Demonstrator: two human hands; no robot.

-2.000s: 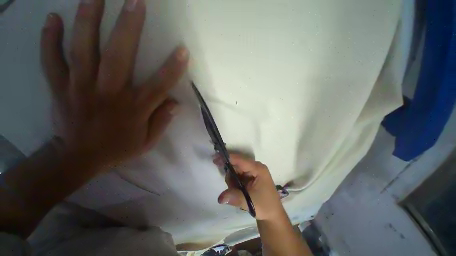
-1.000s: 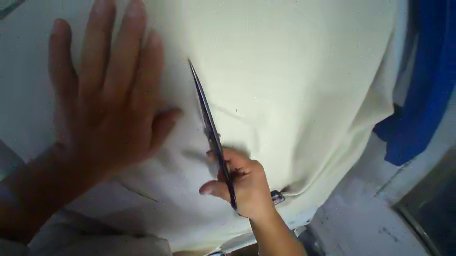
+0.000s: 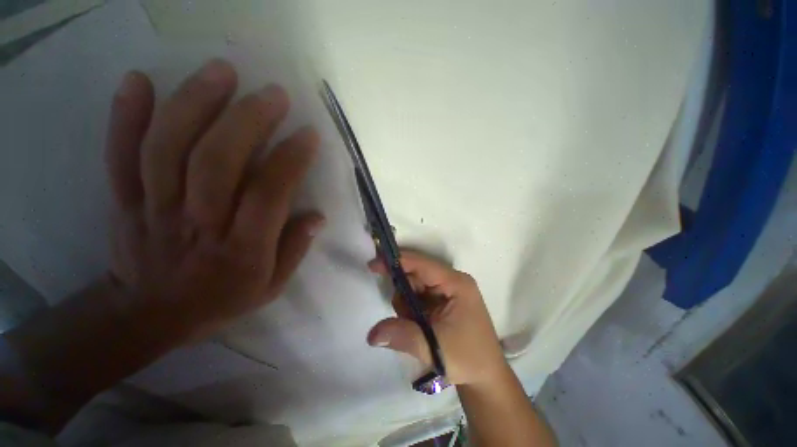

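Long dark shears (image 3: 374,208) lie along the edge between a cream sheet (image 3: 542,148) and a whiter sheet area (image 3: 306,297), blades pointing up and slightly left. My right hand (image 3: 441,310) holds their handles at bottom centre; the handle loops are partly hidden by the fingers. My left hand (image 3: 205,201) is bare and rests palm down, fingers spread, on the pale material left of the blades. It holds nothing.
A blue strip or cloth (image 3: 743,175) runs down the right side. A small dark object with a bright, purplish face (image 3: 431,384) shows beside my right wrist. A dark-edged panel (image 3: 743,358) is at lower right. The cream sheet has folds at its right edge.
The shears and my right hand have moved forward along the sheet. My left hand's fingers have drawn back and bent a little. The sheet has shifted down in view.
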